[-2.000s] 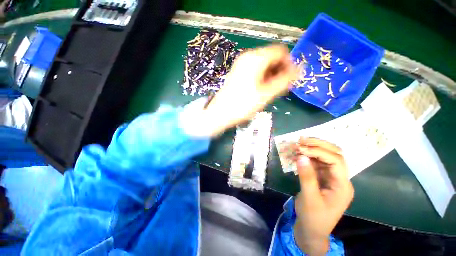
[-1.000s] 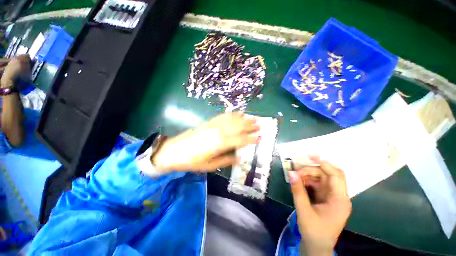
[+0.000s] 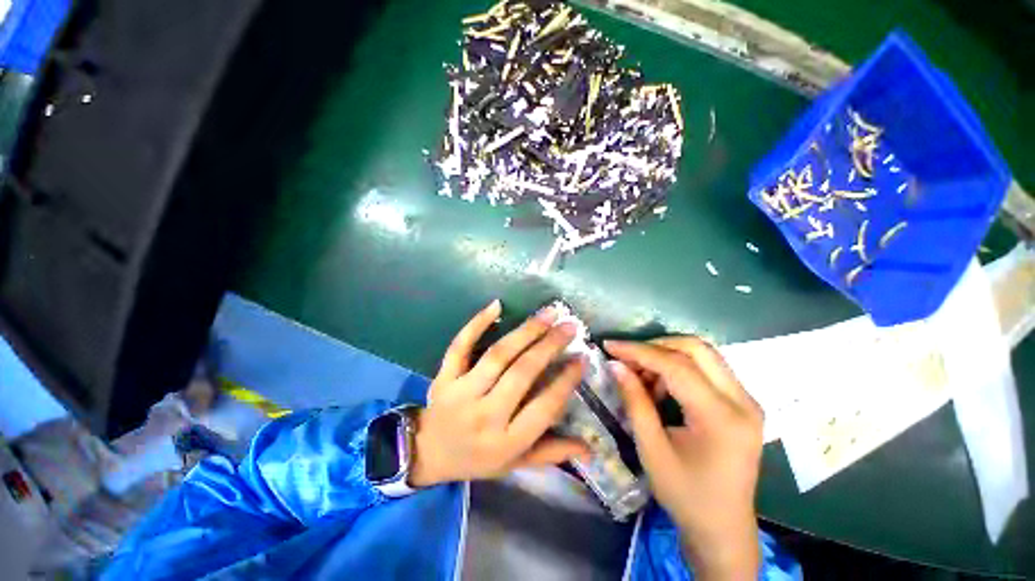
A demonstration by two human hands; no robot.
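Observation:
A silver-white panel [image 3: 613,482] with a dark central strip lies slanted at the bench's front edge. My left hand [image 3: 499,397], with a smartwatch on the wrist, lies over the panel's left side, fingers spread on its upper part. My right hand [image 3: 692,420] is at the panel's right side, thumb and index finger pinched at the dark strip's upper end. A small dark piece seems to be between those fingertips, mostly hidden. The pile of loose dark, gold and white strips [image 3: 556,125] lies beyond the hands.
A blue bin [image 3: 931,204] with tan-white slivers stands at the right rear. White sticker sheets [image 3: 840,437] and a narrow white backing strip [image 3: 993,420] lie at the right. A black compartment tray [image 3: 102,170] is at the left. White flecks lie near the bin.
My left hand has settled flat on the panel. My right hand has moved left from the sticker sheet to the panel. The panel is now tilted the other way, and the view has shifted.

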